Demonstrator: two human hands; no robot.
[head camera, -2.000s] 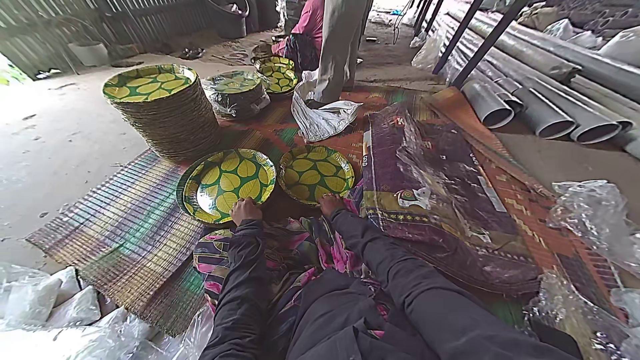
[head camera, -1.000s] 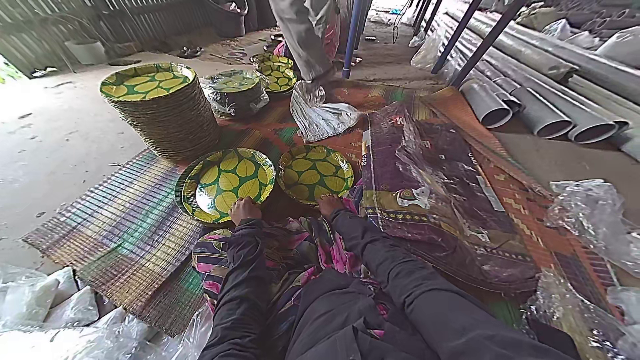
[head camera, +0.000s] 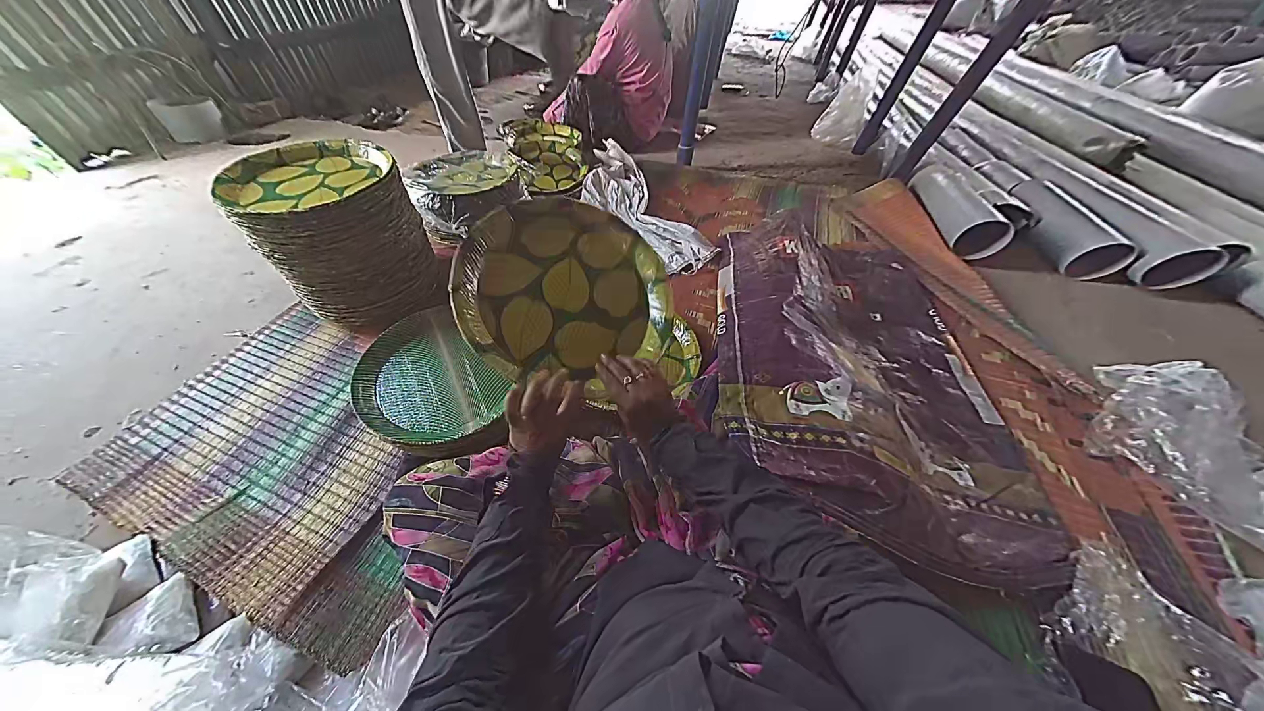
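Note:
My left hand (head camera: 541, 410) and my right hand (head camera: 637, 390) are at the lower edge of a tilted round plate with a yellow leaf pattern (head camera: 563, 286), their fingers against its rim. Below and left of it lies a green round plate (head camera: 425, 385) with a shiny, plain face. Behind the raised plate, another leaf-patterned plate (head camera: 684, 360) shows only its right edge. A tall stack of the leaf-patterned plates (head camera: 326, 237) stands at the upper left, beside a plastic-wrapped stack (head camera: 464, 188). More plates (head camera: 549, 158) lie behind.
Purple printed sacks under clear film (head camera: 869, 375) lie on the woven mat (head camera: 247, 464) to my right. Loose clear plastic (head camera: 1185, 434) is at the far right, white packets (head camera: 148, 612) at the lower left. Grey pipes (head camera: 1066, 227) and a blue post (head camera: 696, 89) stand beyond; a person in pink (head camera: 632, 69) is behind.
A leaf-patterned plate has come up from the left pile and is tilted between my hands. The green plain face shows where it lay. My hands have come closer together.

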